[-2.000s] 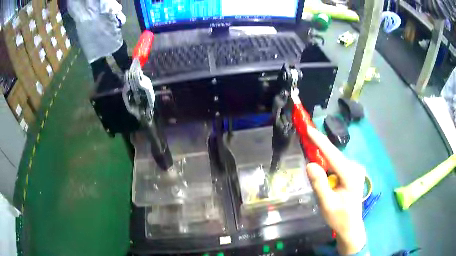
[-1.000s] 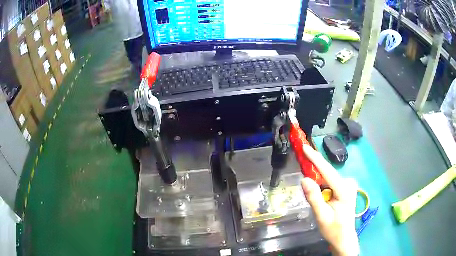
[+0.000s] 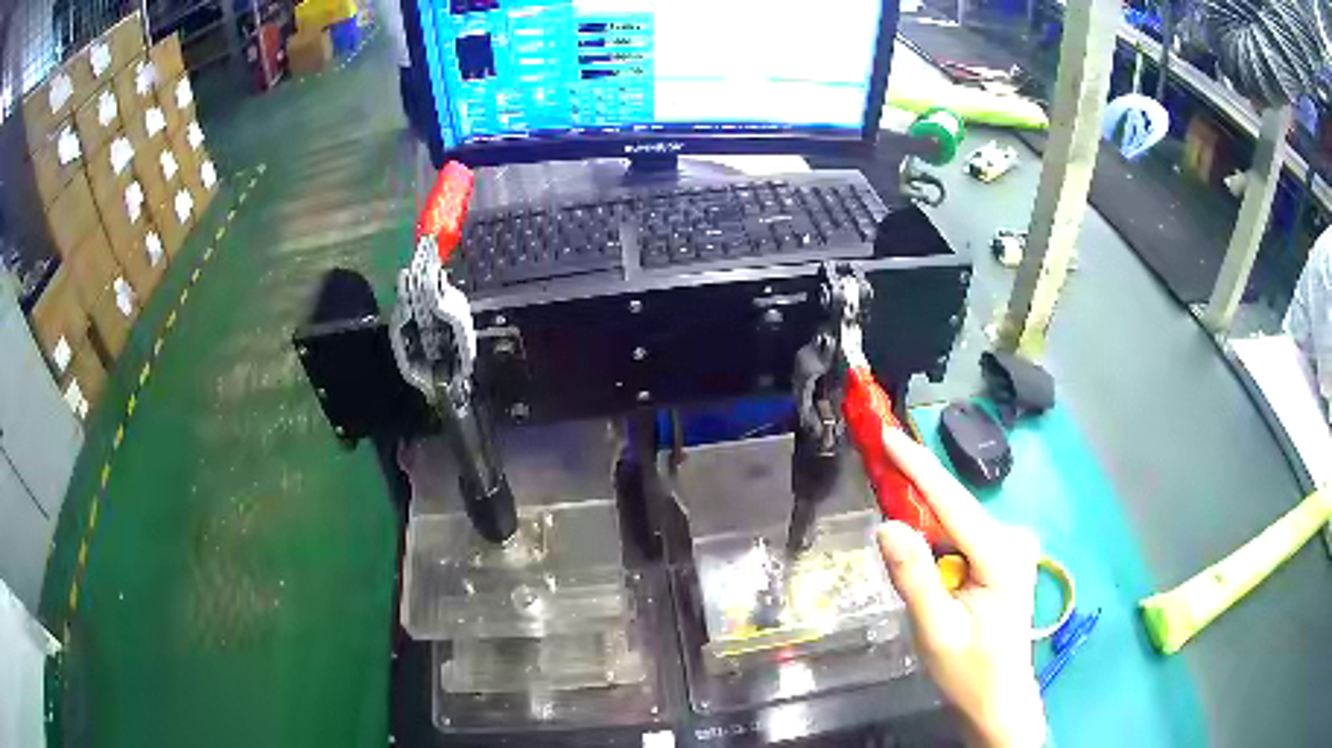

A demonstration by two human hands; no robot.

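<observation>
My right hand (image 3: 964, 599) is at the right station of the black test fixture (image 3: 584, 358), its thumb and index finger around the lowered red toggle clamp handle (image 3: 888, 456). A small yellow tip shows between the fingers. Under the right clear pressure plate (image 3: 745, 482) lies a circuit board (image 3: 804, 592) with yellow parts. At the left station the red toggle clamp handle (image 3: 444, 208) points up, and the clear plate (image 3: 511, 585) there shows no board that I can make out. My left hand is out of the picture.
A monitor (image 3: 657, 73) and keyboard (image 3: 672, 227) stand behind the fixture. To the right, a mouse (image 3: 974, 443), yellow tape roll (image 3: 1058, 596) and blue pen-like item lie on the teal mat (image 3: 1125, 570). A lime-green strip (image 3: 1234, 570) lies further right, near a metal post (image 3: 1063, 190).
My right hand stays at the lowered right handle. The view has tilted up, showing more of the monitor. The person seen standing at the back left has gone from view.
</observation>
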